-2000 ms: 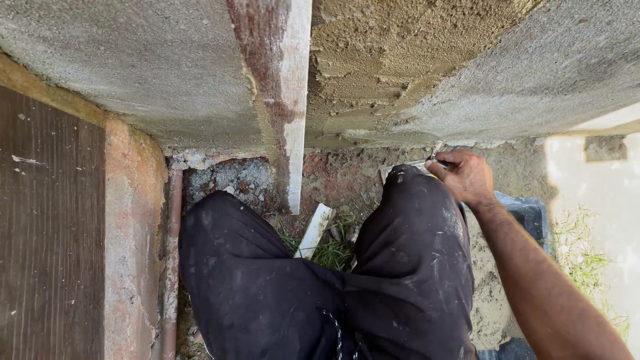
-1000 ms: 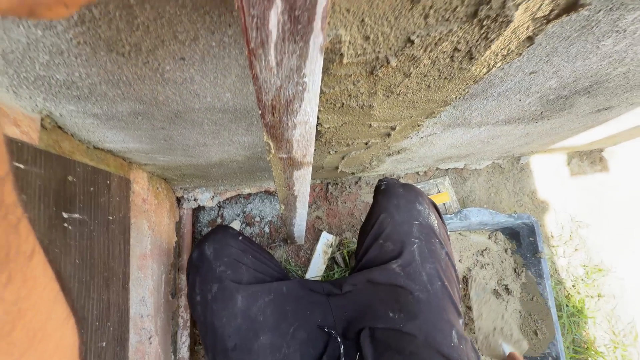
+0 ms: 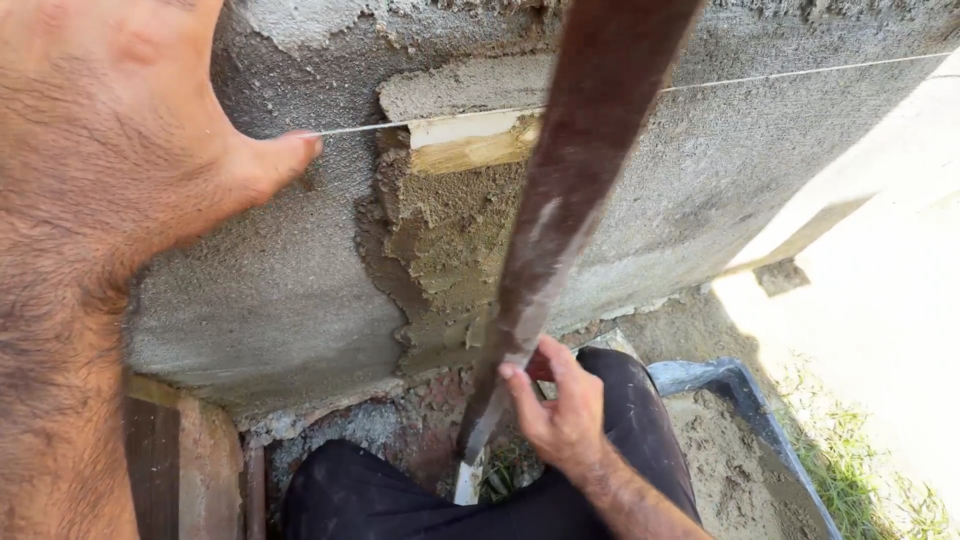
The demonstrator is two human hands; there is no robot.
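Note:
My left hand [image 3: 150, 127] is raised large at the upper left, its thumb tip against a thin white string [image 3: 795, 73] stretched across the cement-rendered wall [image 3: 262, 322]. My right hand [image 3: 559, 405] grips the lower part of a long brown straightedge bar [image 3: 574, 187], which slants up in front of the wall. Behind the bar, a band of fresh mortar [image 3: 457, 247] runs down the wall. A pale strip [image 3: 472, 141] is set in the mortar just under the string. The left hand's fingertips are out of view.
At the lower right, a dark plastic tub [image 3: 780, 427] holds wet mortar [image 3: 727, 465], with grass [image 3: 847, 457] beside it. A dark wood-grained panel [image 3: 150, 465] stands at the lower left. Near the bar's foot lies a white strip [image 3: 469, 480]. My knees are close to the wall's base.
My left hand has come up to the string at the upper left. My right hand, near the right knee two seconds ago, is now on the bar. The view has shifted to show more wall.

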